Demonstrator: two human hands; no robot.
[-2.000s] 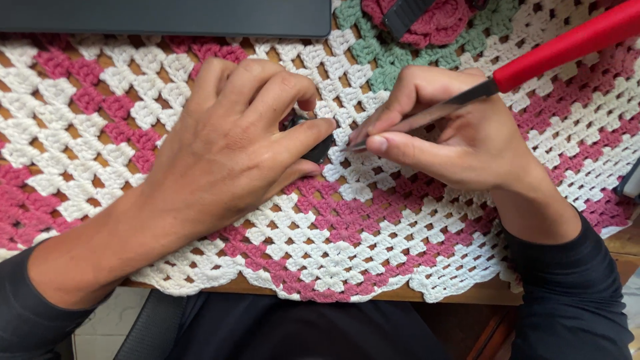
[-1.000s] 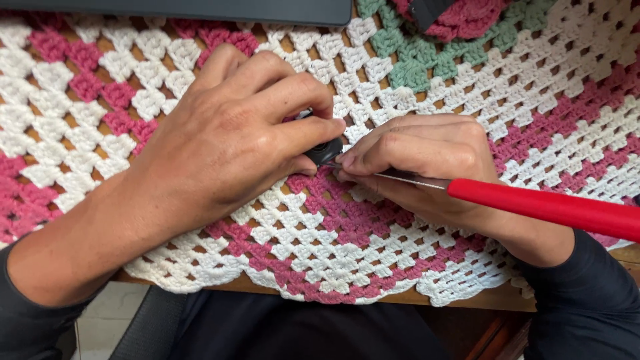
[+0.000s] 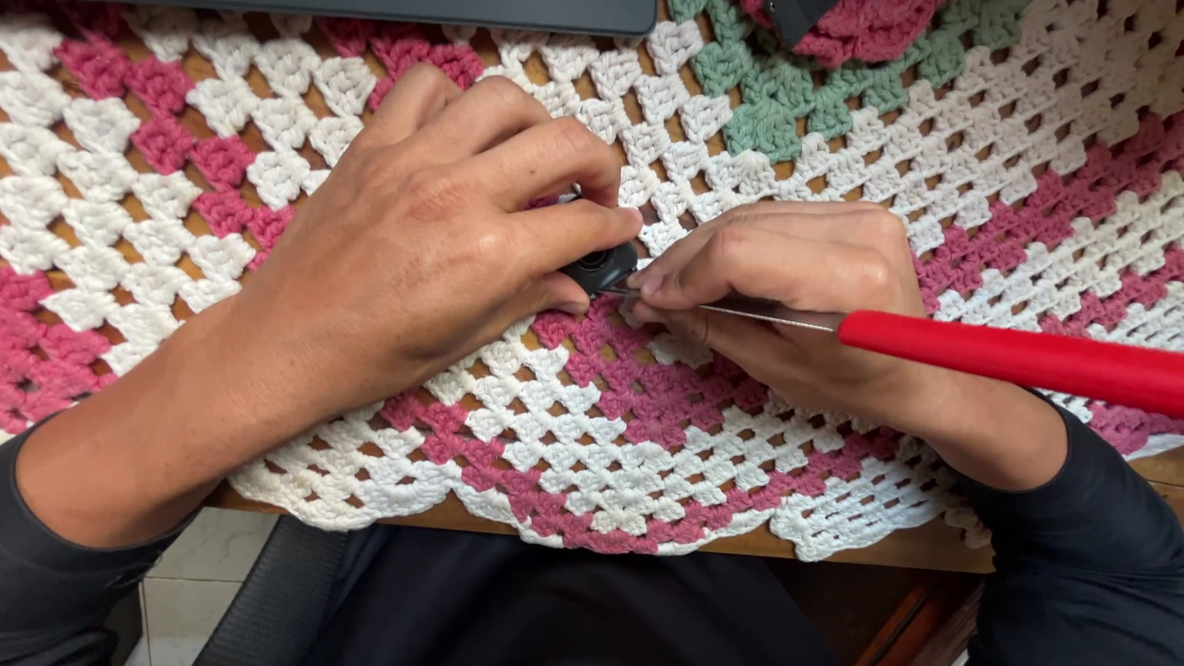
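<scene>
My left hand (image 3: 462, 203) grips a small black object (image 3: 601, 268) between its thumb and fingers, low over the crocheted tablecloth. Most of that object is hidden under the fingers; a round dark part shows on it. My right hand (image 3: 786, 277) pinches the thin metal blade (image 3: 758, 314) of a tool with a long red handle (image 3: 1008, 361). The blade's tip meets the near right edge of the black object. The handle points off to the right, beyond my right hand.
A white, pink and green crocheted tablecloth (image 3: 657, 379) covers a wooden table (image 3: 888, 555). A dark flat panel (image 3: 444, 11) lies along the far edge. At the far right, a black object (image 3: 797, 17) rests on a pink crocheted flower (image 3: 869, 32).
The red handle has swung from pointing up and right to pointing right and slightly down. My right hand has turned with it, and the blade tip has come to the black object's edge.
</scene>
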